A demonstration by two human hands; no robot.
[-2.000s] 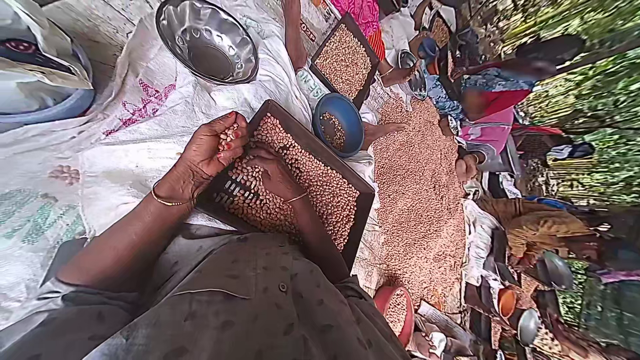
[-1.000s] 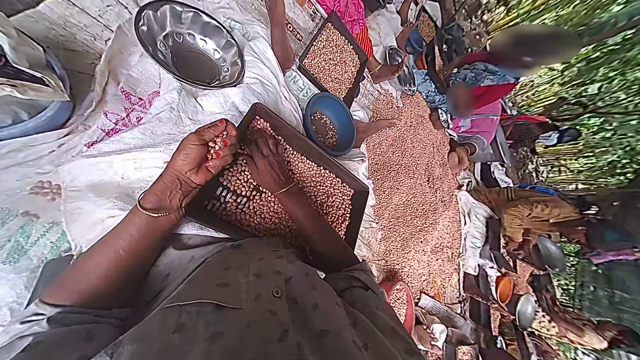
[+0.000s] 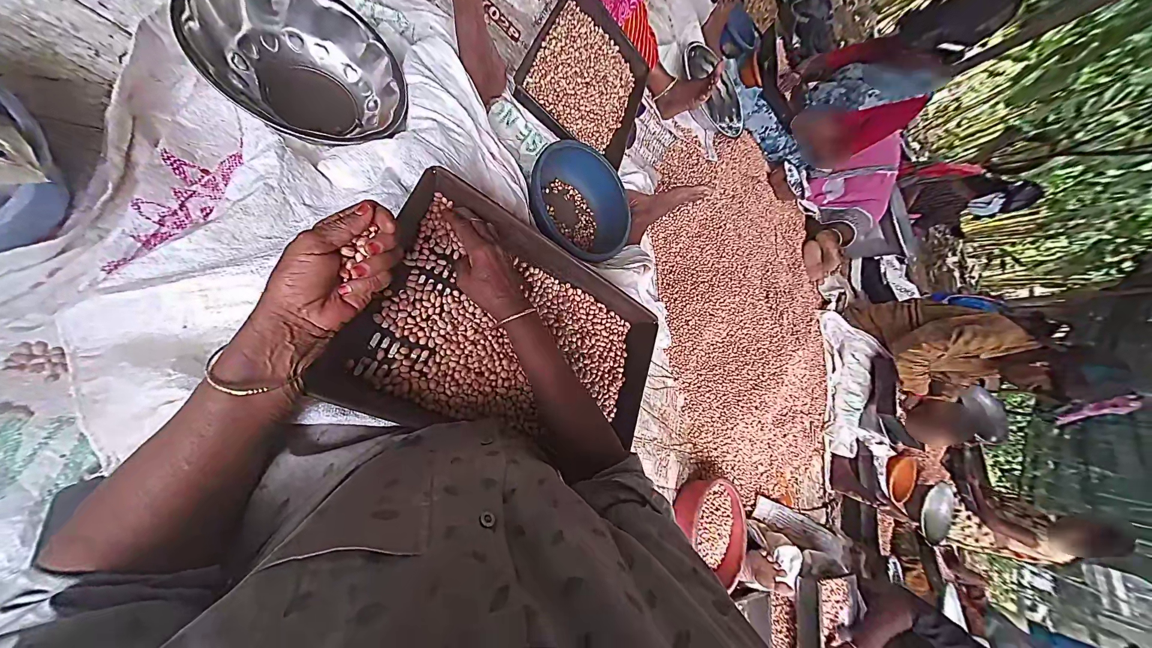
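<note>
My left hand point(image 3: 337, 265), with a thin bangle at the wrist, is raised palm up over the left edge of a dark rectangular tray point(image 3: 576, 256). Its fingers are curled around several pale, shelled peanuts point(image 3: 358, 252). The tray lies against my lap and holds many pinkish peanuts point(image 3: 468, 342); slots show in its bottom at the left. My right hand point(image 3: 486, 265) reaches into the tray near its far left corner, fingertips down at the peanuts. Whether it pinches any cannot be told. A blue bowl point(image 3: 603, 193) with some peanuts stands just beyond the tray.
A shiny metal bowl point(image 3: 369, 72) sits on white woven sacks point(image 3: 297, 193) at upper left. Another peanut-filled tray point(image 3: 531, 54) lies beyond. To the right spreads a large peanut heap point(image 3: 738, 315), with several people around it. A red basin point(image 3: 688, 508) of peanuts stands at lower right.
My right hand has shifted within the tray, away from my body toward the far left corner. My left hand stays raised at the tray's left edge with peanuts in it.
</note>
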